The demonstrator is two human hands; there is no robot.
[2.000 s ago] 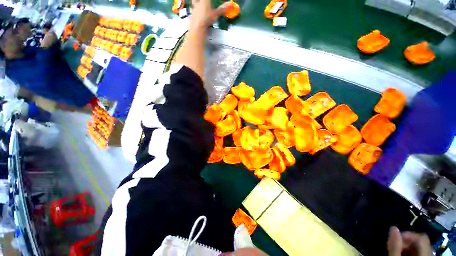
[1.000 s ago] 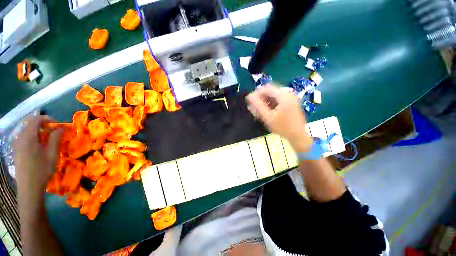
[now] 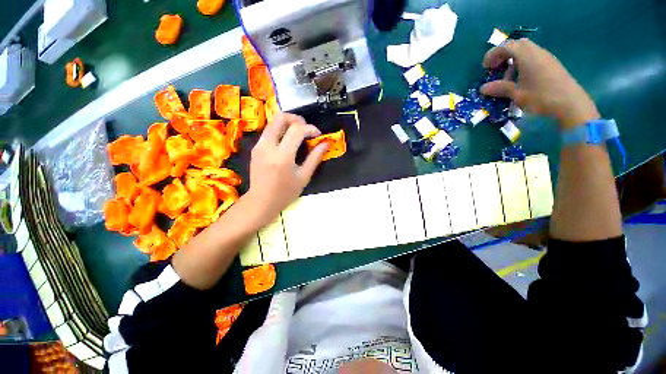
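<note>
My left hand holds an orange housing between thumb and fingers over the black mat, just in front of the screw feeder. My right hand is over the pile of blue circuit boards with white batteries at the right, thumb and fingers curled towards each other. Whether it has hold of a board cannot be seen clearly. Many orange housings are heaped left of my left hand. A single orange housing lies at the bench's front edge.
The white feeder stands behind the mat. A strip of cream pads lies along the front. White crumpled paper is behind the boards. A clear plastic bag and stacked pad sheets are at left. The electric screwdriver shows at the top edge.
My left hand has moved from the housing heap to the mat with a housing. My right hand has moved right, from the mat's edge to the circuit boards. The view has shifted.
</note>
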